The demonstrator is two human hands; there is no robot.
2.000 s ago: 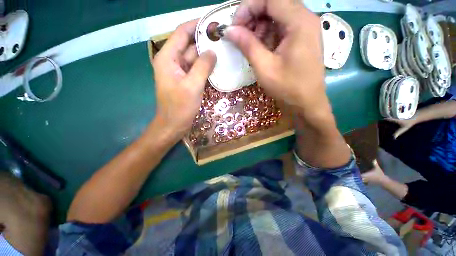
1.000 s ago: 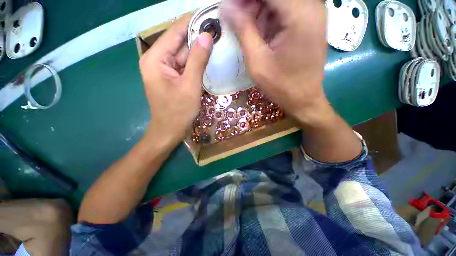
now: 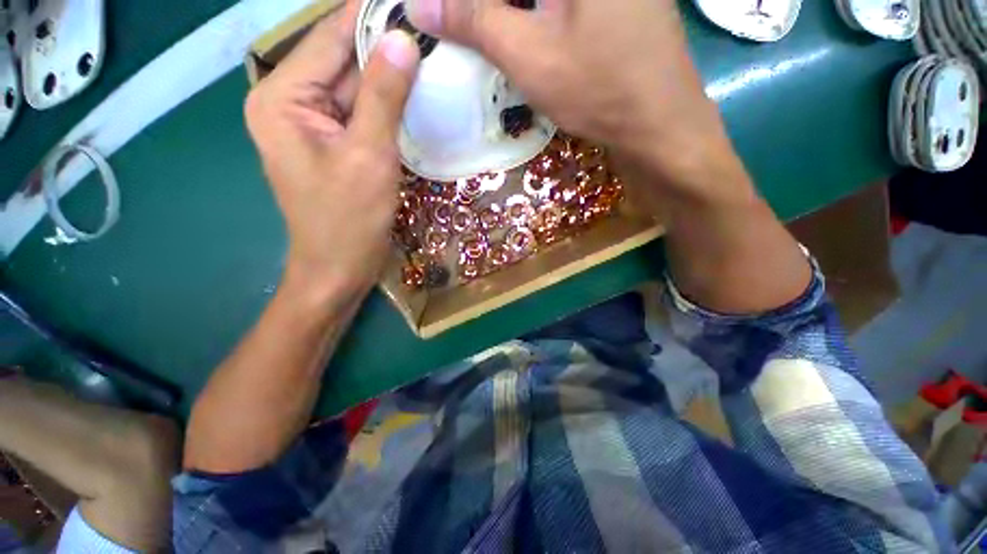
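A white cover plate (image 3: 449,114) is held up over the parts box, near the top edge of the view. My left hand (image 3: 336,135) grips its left side, with the thumb on the face by the upper hole. My right hand (image 3: 584,70) reaches over its upper part, with fingertips at a dark round fitting (image 3: 420,38) in that hole. A dark patch shows at the plate's lower right. Copper-coloured rings (image 3: 471,233) lie heaped in the cardboard parts box (image 3: 530,279). Whether my right fingers pinch the fitting or only press on it is unclear.
Stacked cover plates (image 3: 933,114) stand at the right, and more plates lie along the far side and upper left (image 3: 63,54). A pale ring with a tail (image 3: 113,195) lies at left. A long black thing (image 3: 97,357) lies at the left bench edge. Another person's arm (image 3: 97,438) is at lower left.
A dark fitting has come to sit in the plate's upper hole. My right fingers have moved back onto that spot. The plate has turned, showing a dark patch at lower right. The view has shifted.
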